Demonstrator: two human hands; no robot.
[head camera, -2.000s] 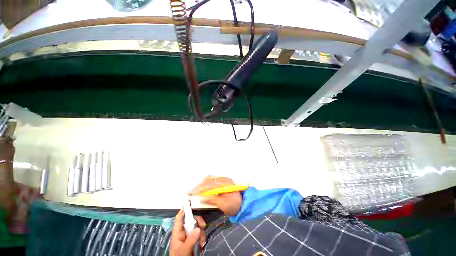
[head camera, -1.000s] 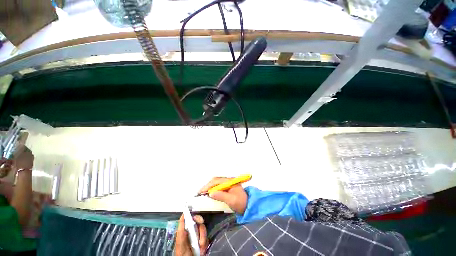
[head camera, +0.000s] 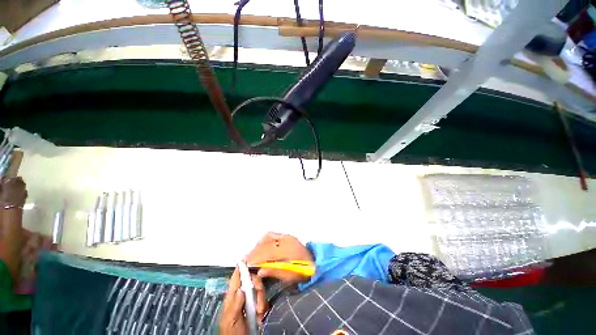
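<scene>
A silver-white tubular part (head camera: 248, 296) stands nearly upright in my left hand (head camera: 234, 307), at the bottom centre by the bench's front edge. My left fingers are closed around it. My right hand (head camera: 280, 252) is just above and to the right, closed on a yellow-orange hand tool (head camera: 287, 266). The tool lies low under my right hand, pointing left toward the part's upper end. Its tip is hidden near the fingers, so I cannot tell if it touches the part.
Silver tubes (head camera: 115, 218) lie on the bench at left. A lined crate (head camera: 72, 294) of tubes is below them. A clear ribbed pack (head camera: 483, 222) lies right. A black electric screwdriver (head camera: 314, 85) hangs over the green channel (head camera: 163, 111). Another person's arm (head camera: 12, 222) is far left.
My right hand has turned over, and the yellow-orange tool has dropped from above the hand to below it, closer to the part. My left hand still holds the part.
</scene>
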